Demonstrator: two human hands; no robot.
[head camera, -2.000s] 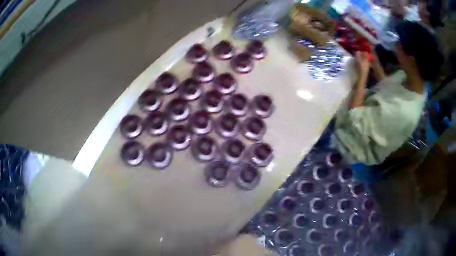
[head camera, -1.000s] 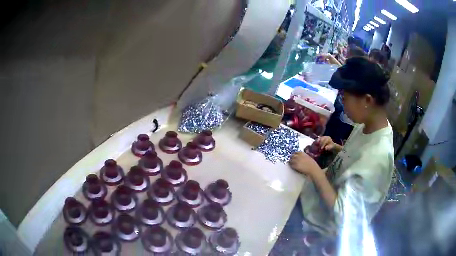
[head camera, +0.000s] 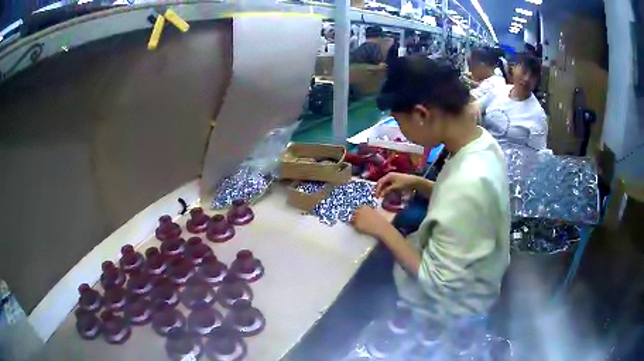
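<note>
Many glossy dark red flanged housings (head camera: 164, 290) stand in a loose group on the pale bench (head camera: 300, 254), flanges down and narrow necks up. Several more stand at the group's far end near the bench's back edge. Neither of my hands is in the picture. Nothing is seen being held by me. Below the bench's right edge, blurred housings under clear plastic (head camera: 402, 333) show at the bottom of the view.
A person in a pale green top (head camera: 462, 225) sits at the right, hands over a heap of silvery parts (head camera: 346, 203). Beyond are cardboard boxes (head camera: 311, 169), a clear bag of small parts (head camera: 241, 187) and red parts (head camera: 385, 161). A brown board (head camera: 106, 134) stands behind. More people sit farther back.
The view has swung up and right from the bench toward the line. The housings now appear lower left, and the seated person and people farther back show more fully.
</note>
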